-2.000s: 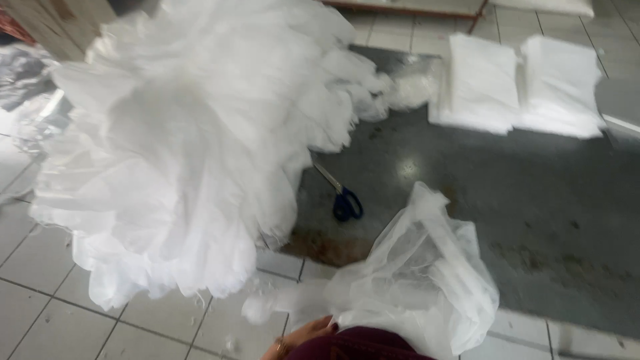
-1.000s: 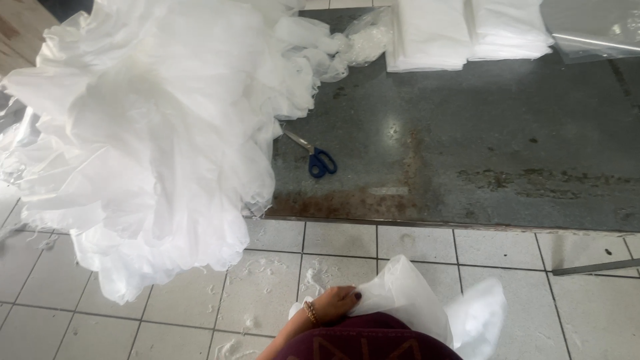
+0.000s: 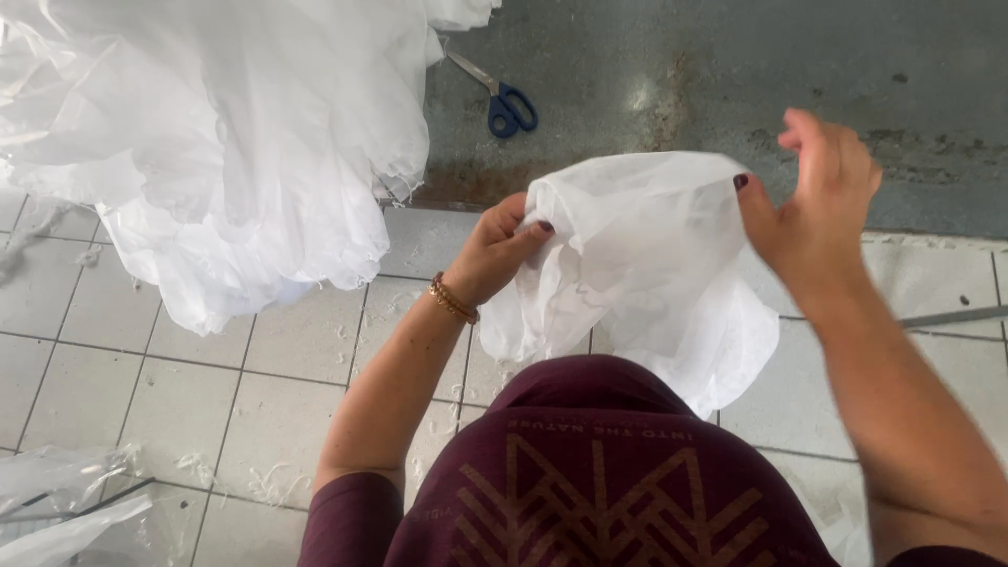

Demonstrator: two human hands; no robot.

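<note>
A piece of thin white sheer fabric [image 3: 646, 236] hangs in front of my body, near the table's edge. My left hand [image 3: 500, 244] grips its gathered upper left corner between thumb and fingers. At the fabric's upper right corner is my right hand [image 3: 819, 189], fingers raised and spread, the thumb beside or against the cloth. Scissors with blue handles [image 3: 508, 110] lie on the grey table beyond, their blades pointing to the upper left. A large heap of white sheer fabric [image 3: 260, 134] with frayed edges covers the table's left side and hangs over its edge.
The worn grey tabletop [image 3: 756, 71] has rusty, stained patches along its front. White floor tiles [image 3: 291, 409] below carry loose thread scraps. Clear plastic [image 3: 71, 504] lies at the lower left. A grey bar [image 3: 953, 316] is on the floor at the right.
My right hand, out of view before, is now raised at the right. The left hand and the small fabric piece have come up toward the table edge. The view has shifted closer to the scissors.
</note>
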